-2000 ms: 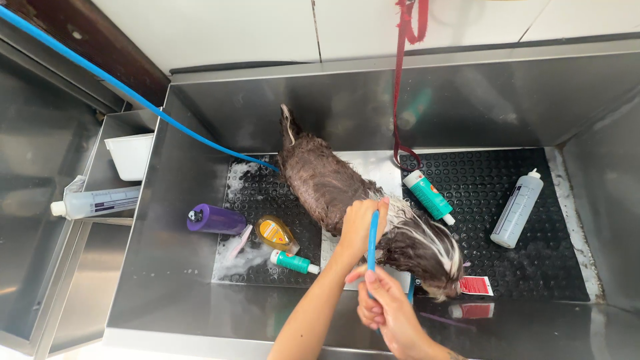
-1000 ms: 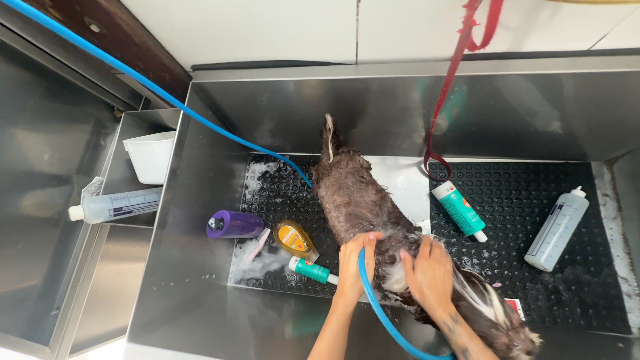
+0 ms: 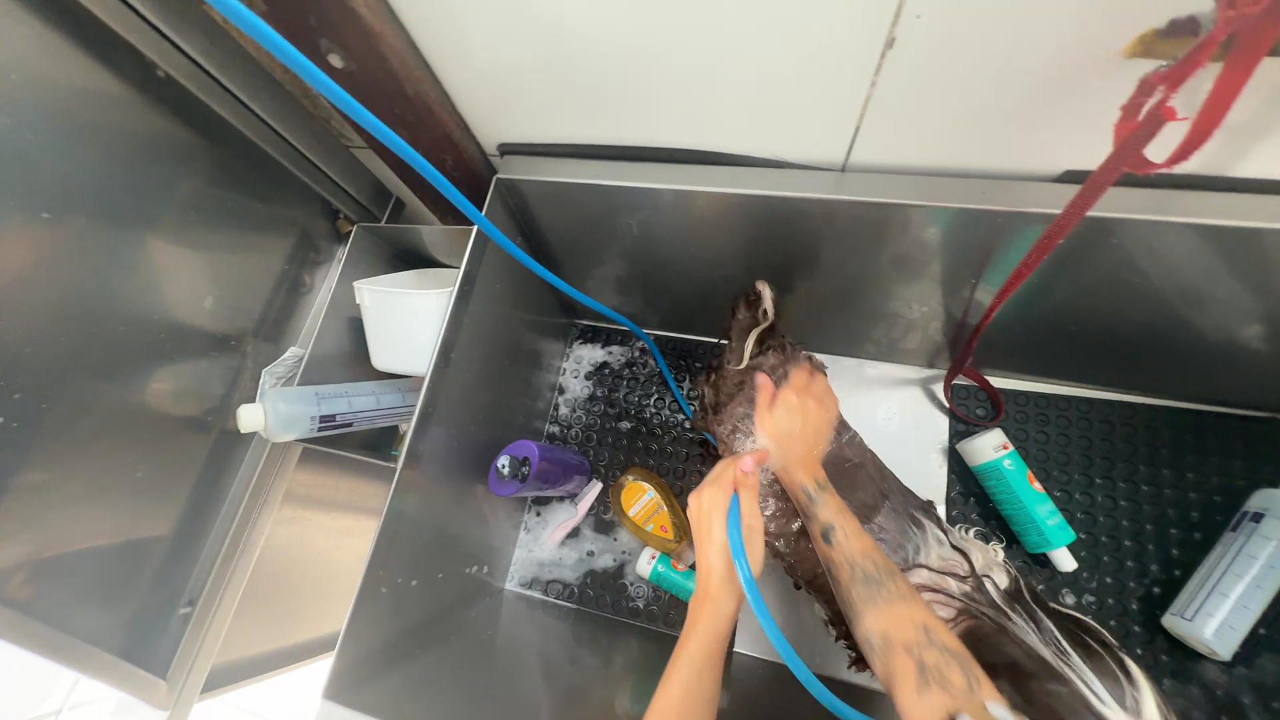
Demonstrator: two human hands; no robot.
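Observation:
A wet brown dog with white streaks (image 3: 870, 470) stands in a stainless steel tub, its tail end toward the back wall and its front part at the lower right. My left hand (image 3: 728, 510) grips the end of a blue hose (image 3: 765, 610) beside the dog's flank, where water wets the coat. My right hand (image 3: 797, 415) lies on the fur of the dog's rump, fingers partly spread. The hose's far stretch runs behind the dog from the upper left.
A purple bottle (image 3: 540, 470), a pink brush (image 3: 575, 512), an amber bottle (image 3: 648, 508) and a green tube (image 3: 665, 573) lie left of the dog. Right of it are another green tube (image 3: 1018, 495), a measuring bottle (image 3: 1222, 575) and a hanging red leash (image 3: 1040, 250). A white container (image 3: 405, 318) stands in the side compartment.
Both hands have moved along the dog's back toward its tail end, the hose still in my left hand. Two seconds ago they were together near the dog's front part. The view has shifted.

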